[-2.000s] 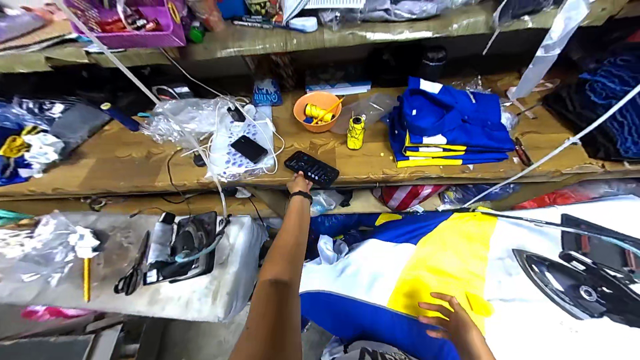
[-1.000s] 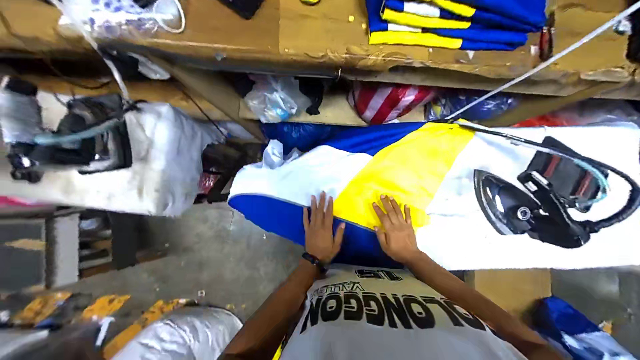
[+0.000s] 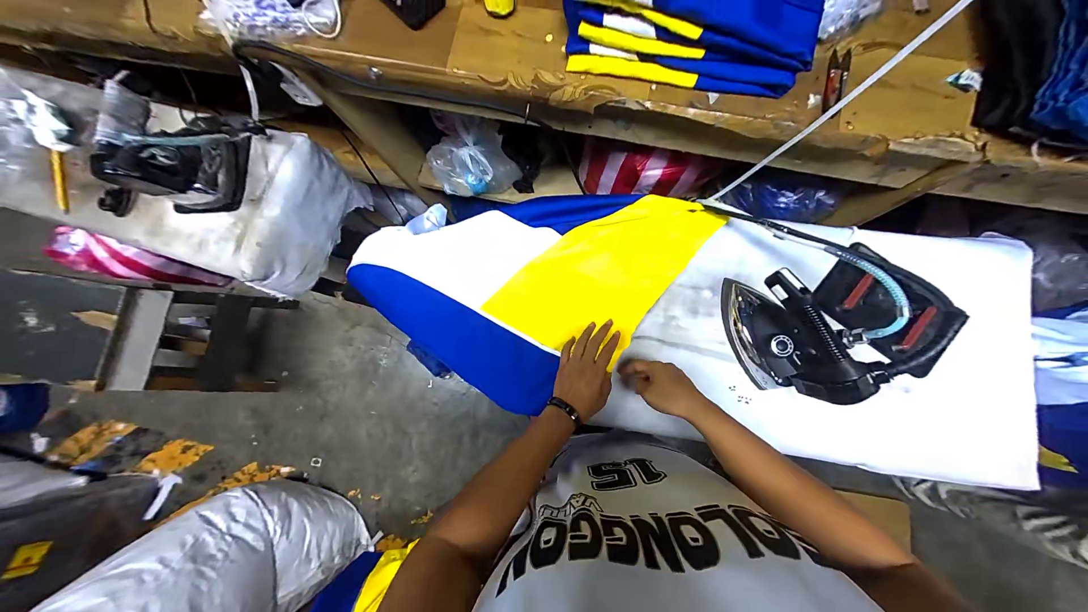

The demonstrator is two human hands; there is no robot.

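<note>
A blue, white and yellow garment (image 3: pixel 586 272) lies over the left end of a white padded ironing board (image 3: pixel 935 425). My left hand (image 3: pixel 586 370), with a dark bracelet at the wrist, rests flat on its yellow part near the board's front edge, fingers a little apart. Just right of it, my right hand (image 3: pixel 656 384) is at the garment's edge, its fingers curled and blurred; whether they pinch the cloth cannot be told. Farther right a black steam iron (image 3: pixel 799 340) lies on the board, beside a dark iron rest (image 3: pixel 892 310) with red strips.
Behind the board runs a wooden table (image 3: pixel 493 51) with folded blue and yellow garments (image 3: pixel 697 42) and pliers (image 3: pixel 835 78). At the left, another padded board (image 3: pixel 280 204) carries a second iron (image 3: pixel 174 166). A silvery wrapped bundle (image 3: pixel 229 544) lies at lower left. A white cord (image 3: pixel 841 102) slants down to the board.
Two seconds ago my left hand was at a black object on the table; it now lies on the garment. Since one second ago, my right hand has moved off the yellow cloth to its right edge.
</note>
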